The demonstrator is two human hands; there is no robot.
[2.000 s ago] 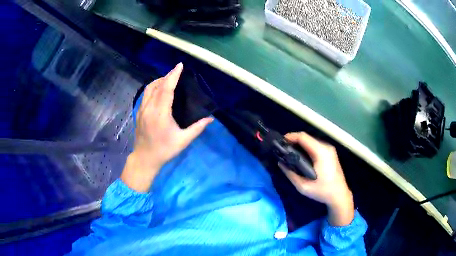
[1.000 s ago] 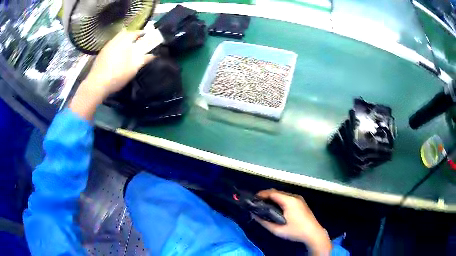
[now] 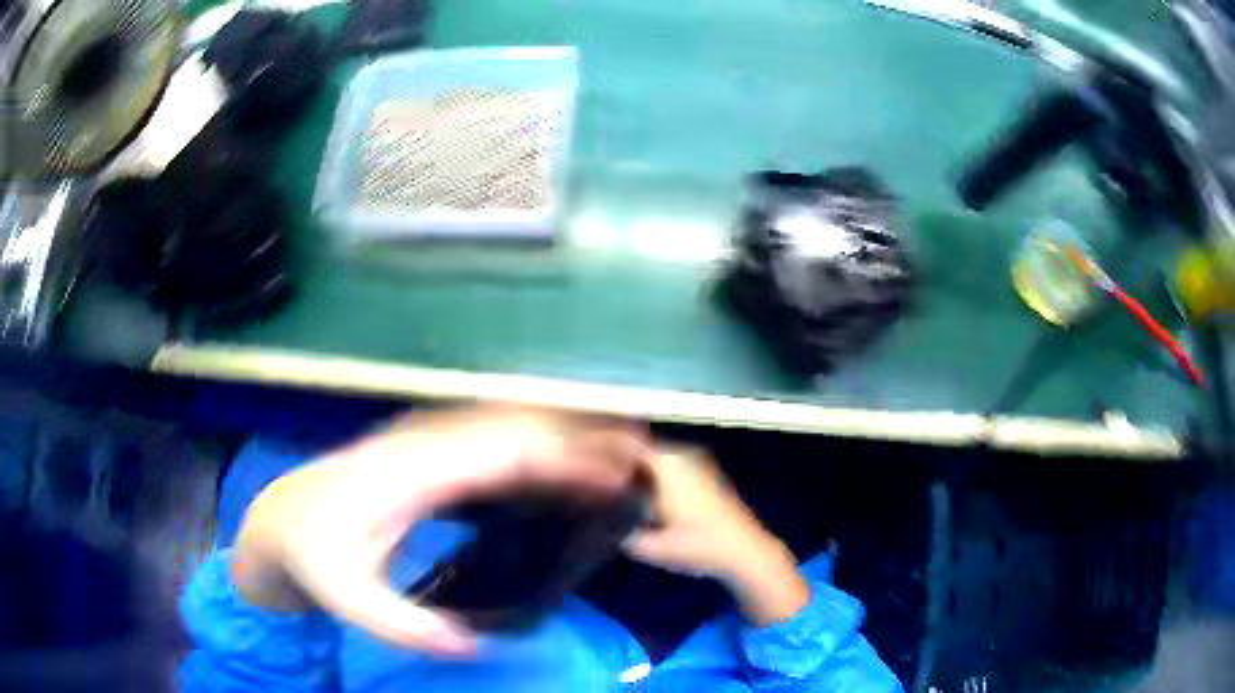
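The frame is strongly blurred. My left hand [image 3: 393, 508] is curved around a dark part [image 3: 522, 548], which looks like a black plastic housing, over my lap below the bench edge. My right hand [image 3: 711, 521] is right of it, its fingers meeting the dark part's right side. The dark hand tool cannot be made out, so what my right hand holds is unclear.
On the green bench [image 3: 650, 332] are dark housings [image 3: 203, 237] at left, a tray of small parts [image 3: 569, 149], a black housing pile [image 3: 826, 271], a clear cup [image 3: 1050, 278] with a red-handled brush [image 3: 1151, 325], a dark cylinder [image 3: 1029, 146], a yellow object [image 3: 1205, 282] and a fan [image 3: 95, 81].
My left hand has come back from the stack at left to my lap, now with a dark part, beside my right hand. The view has turned, so the bench things appear further left.
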